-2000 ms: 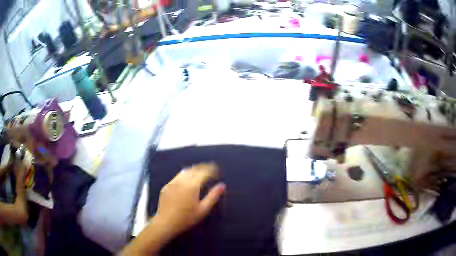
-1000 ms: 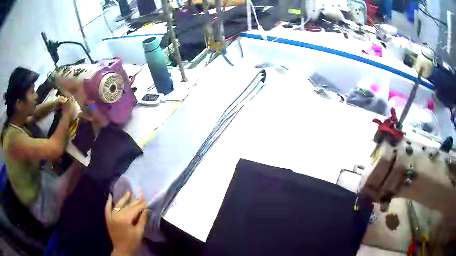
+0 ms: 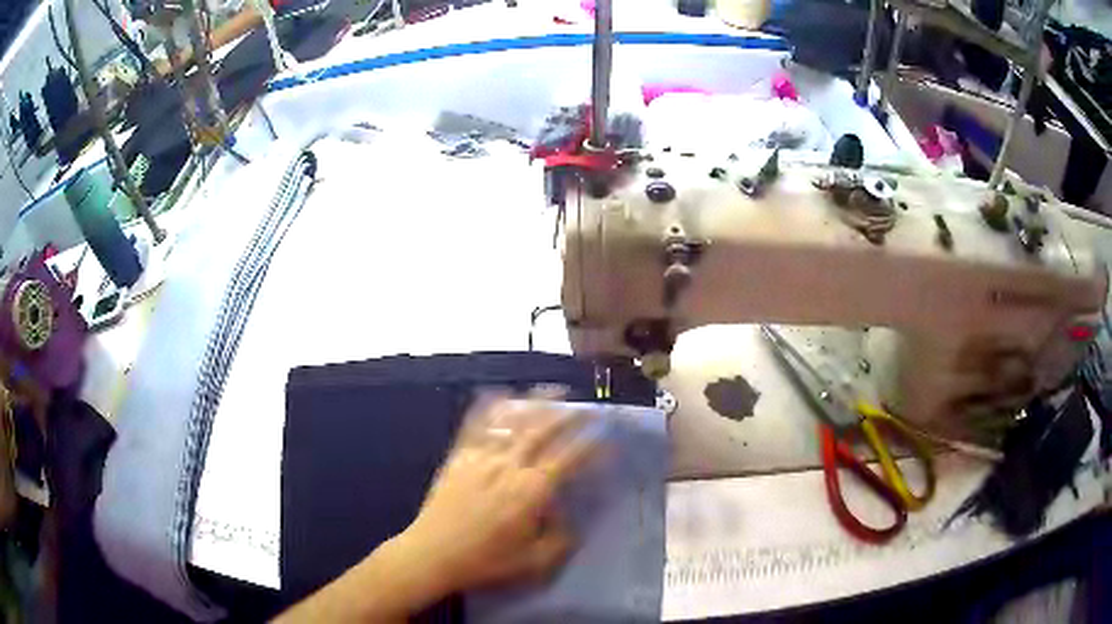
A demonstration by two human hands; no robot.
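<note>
A dark fabric panel [image 3: 354,469] lies on the white table at the left of the machine, its upper right corner by the needle area. A light grey-blue piece [image 3: 622,524] lies over its right part, its top edge just below the presser foot area. My left hand [image 3: 506,494] comes in from the lower left and lies flat over both fabrics, fingers spread and blurred. The cream sewing machine [image 3: 780,274] has a red rag [image 3: 579,159] at its left end. The needle tip area is partly hidden. My right hand is out of view.
Scissors [image 3: 854,451] with red and yellow handles lie under the machine arm. Black scraps [image 3: 1037,469] lie at the right. Stacked light pieces [image 3: 165,414] lie at the left, near a purple machine [image 3: 43,317]. A white trough with a blue edge [image 3: 488,46] is behind.
My left hand has moved right from the stacked light pieces onto the dark panel. A light piece now lies over the panel's right part. The view has swung right.
</note>
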